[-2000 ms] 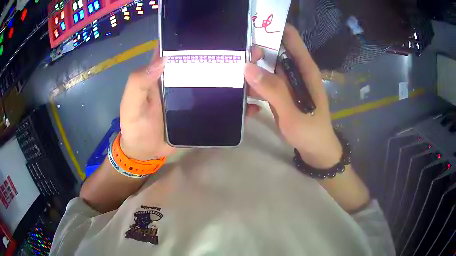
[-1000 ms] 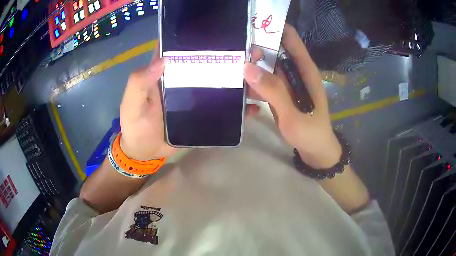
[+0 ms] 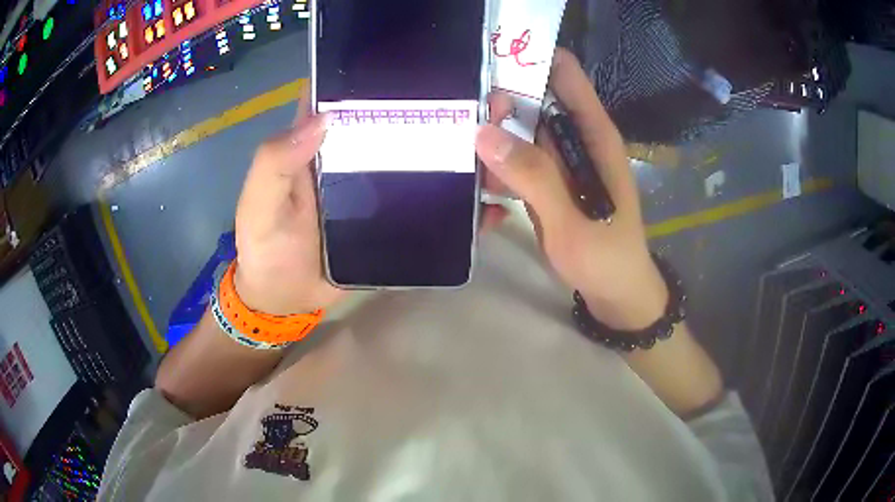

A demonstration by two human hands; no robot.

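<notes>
A tall smartphone (image 3: 400,225) is held upright in front of my chest, its top cut off by the frame edge. Its screen is dark with a bright white band carrying small purple marks. My left hand (image 3: 280,211) grips its left edge. My right hand (image 3: 579,211) grips its right edge, thumb near the screen. A dark pen or marker (image 3: 579,162) lies in my right hand between thumb and fingers. A white paper (image 3: 523,49) with red handwriting is held behind the phone in my right hand, partly hidden.
A red panel (image 3: 186,34) with glowing multicolour keys is at the upper left. A blue stool or crate (image 3: 201,294) is beside my left forearm. A person in striped clothing (image 3: 638,69) is at the upper right. Upright black units (image 3: 824,343) with red dots stand at the right.
The phone, paper and both hands have stayed almost in place. The colours glowing on the red panel's keys have changed. The person's striped clothing has shifted slightly.
</notes>
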